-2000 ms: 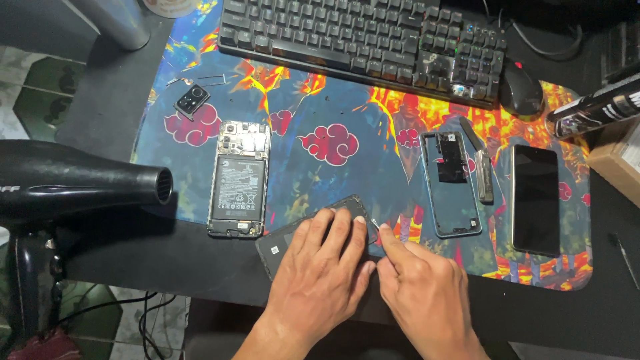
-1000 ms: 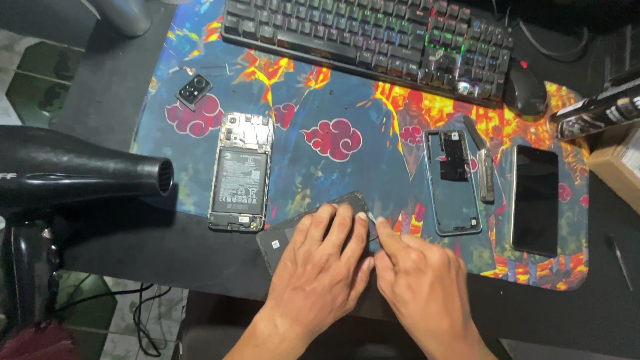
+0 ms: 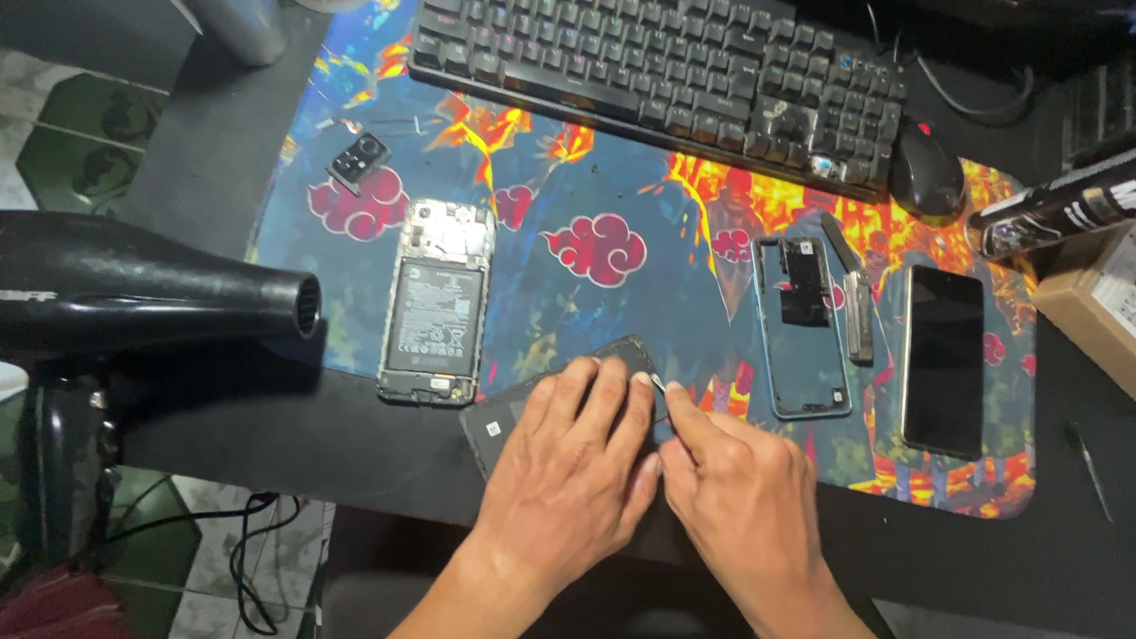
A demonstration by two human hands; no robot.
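My left hand (image 3: 577, 444) lies with its fingers spread over a dark phone back panel (image 3: 499, 406), pressing it near the mat's front edge. At the panel's upper right edge, my right hand (image 3: 741, 479) grips a small thin metal tool (image 3: 658, 382); most of the tool is hidden in the fingers. To the left of the hands lies an opened phone body (image 3: 435, 311) with its battery showing. On the right are an empty phone frame (image 3: 803, 373), a folding multi-tool or knife (image 3: 858, 311) and a phone with a dark screen (image 3: 945, 359).
A black hair dryer (image 3: 151, 288) lies at the left, pointing at the mat. A camera cover piece (image 3: 358, 160) rests on the patterned mat (image 3: 674, 311). Behind are a keyboard (image 3: 657, 84) and mouse (image 3: 926, 173). A can (image 3: 1056, 209), a cardboard box (image 3: 1096, 302) and tweezers (image 3: 1092, 470) are at the right.
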